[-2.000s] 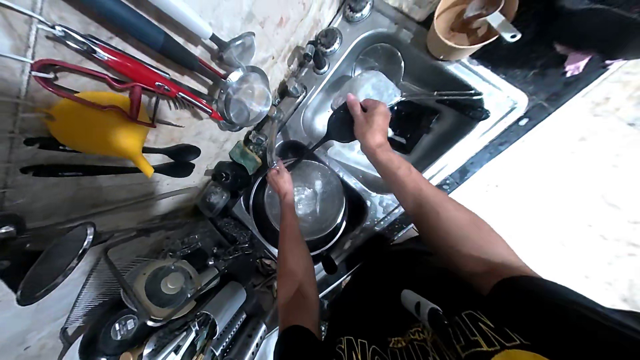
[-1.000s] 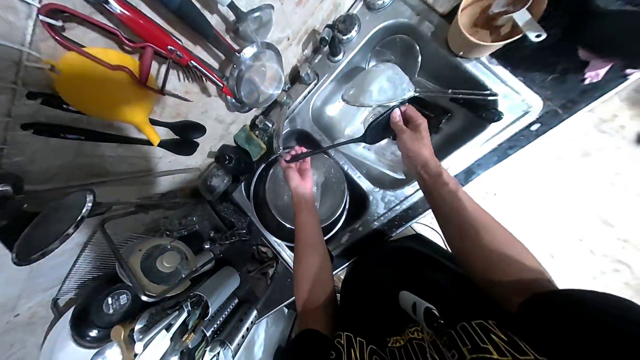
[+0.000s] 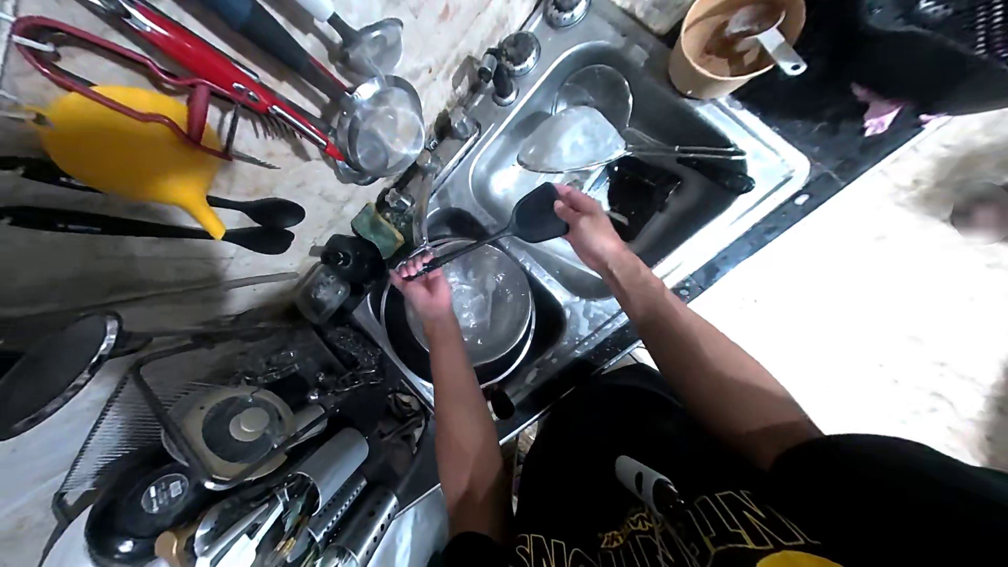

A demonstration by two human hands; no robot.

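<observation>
A black spatula point(image 3: 539, 214) spans the gap between my hands, above the sink divider. My left hand point(image 3: 425, 287) grips its thin handle near the end, close to the faucet spout point(image 3: 423, 206). My right hand point(image 3: 587, 224) holds the edge of its broad head. Below my left hand, a metal bowl point(image 3: 492, 303) with water in it sits in a dark pan point(image 3: 504, 367) in the left basin. In the right basin lie a mesh strainer point(image 3: 573, 140), a clear round lid or bowl point(image 3: 602, 90) and a dark container point(image 3: 642, 193).
A tan tub point(image 3: 683, 63) with a measuring cup stands beyond the right basin. Left of the sink are a green sponge point(image 3: 378, 230), a dark jar point(image 3: 350, 258) and a dish rack point(image 3: 150, 378) full of utensils. A yellow funnel point(image 3: 126, 150) and a strainer point(image 3: 383, 130) hang on the wall.
Two seconds ago the spatula's head was near the strainer, with my right hand over it; now that hand is at the head's outer edge. The view has shifted slightly.
</observation>
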